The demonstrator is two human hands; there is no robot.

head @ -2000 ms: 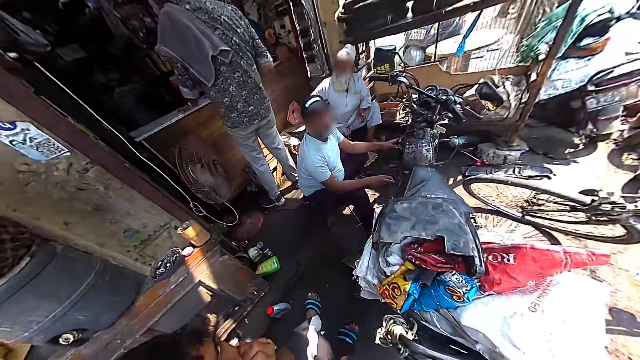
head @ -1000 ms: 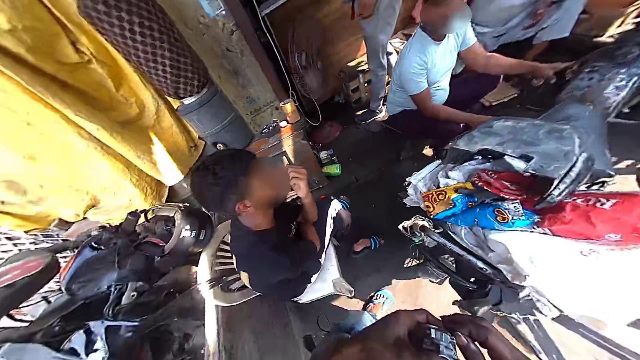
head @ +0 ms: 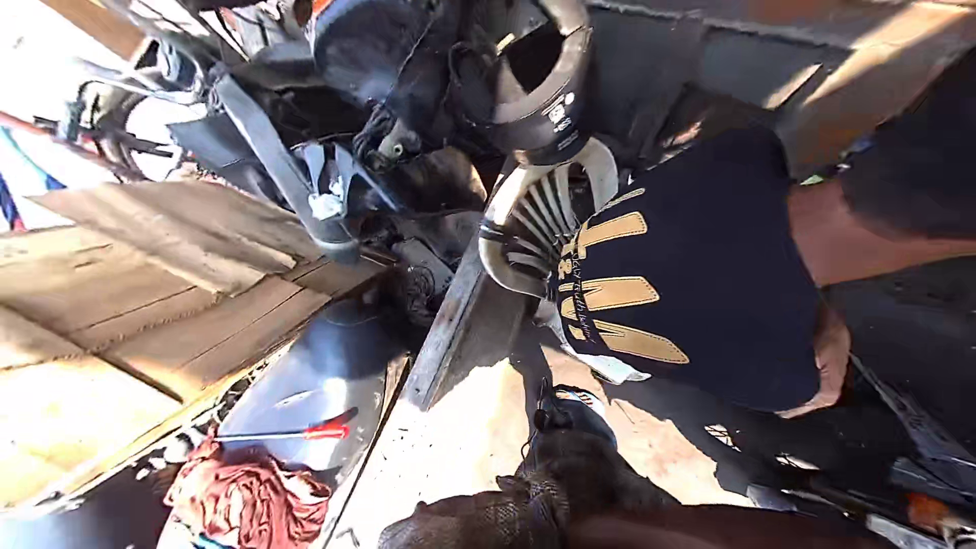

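At the bottom edge, my left hand (head: 457,522) and my right hand (head: 583,465) are close together, dark and blurred in shadow. Between them is a small dark part (head: 545,496) with a mesh-like surface, which both hands seem to grip; its kind cannot be told. Thin dark strands rise above it, near a sandal (head: 576,400). Left of my hands, a red-handled screwdriver (head: 324,431) lies on a shiny dark surface, its shaft pointing left. Just below the screwdriver is a crumpled reddish cloth (head: 248,496).
A person in a dark printed shirt (head: 709,274) is close by at the right, beside a plastic chair (head: 511,271). A black helmet (head: 541,126) is above the chair back. Wooden boards (head: 175,305) extend at the left, with motorcycle parts (head: 282,160) beyond them.
The view has swung strongly; the people by the sacks are out of it. The screwdriver and reddish cloth have come into view. My hands remain together at the bottom.
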